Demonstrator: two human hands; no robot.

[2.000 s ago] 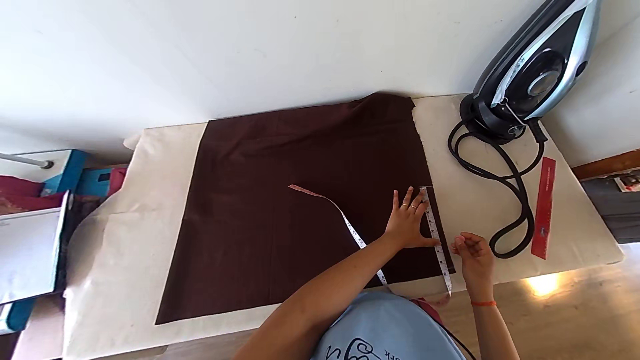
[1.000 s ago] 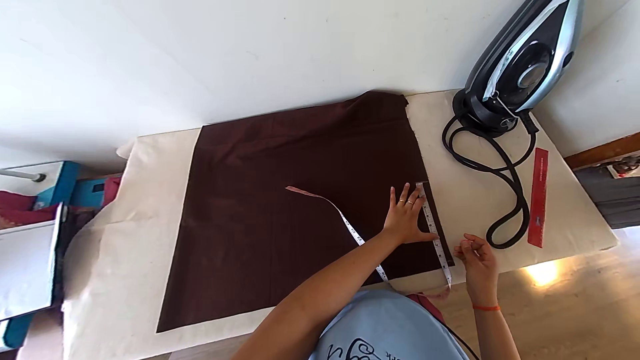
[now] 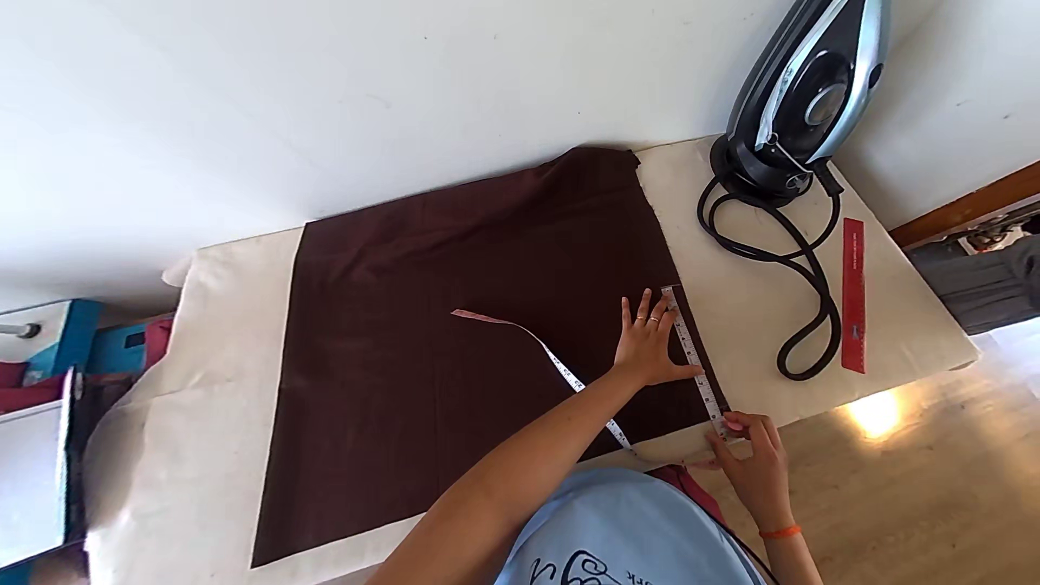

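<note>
Dark brown fabric (image 3: pixel 455 341) lies spread over the cream-covered table. A white measuring tape (image 3: pixel 691 349) runs along the fabric's right edge; its other part loops past the table's front edge and back over the fabric to a reddish end. My left hand (image 3: pixel 650 349) presses flat with fingers spread, its fingertips and thumb on the tape. My right hand (image 3: pixel 751 447), with an orange band at the wrist, pinches something small and pink at the fabric's near right corner, beside the tape; what it is cannot be made out.
A black and silver steam iron (image 3: pixel 804 97) stands upright at the back right, its black cord (image 3: pixel 816 301) looped on the table. A red ruler (image 3: pixel 853 296) lies right of the cord. The white wall borders the table's back; cream cloth (image 3: pixel 187 455) shows at left.
My right hand has moved left from beside the fabric onto its near right corner and the tape. My left hand stays on the tape.
</note>
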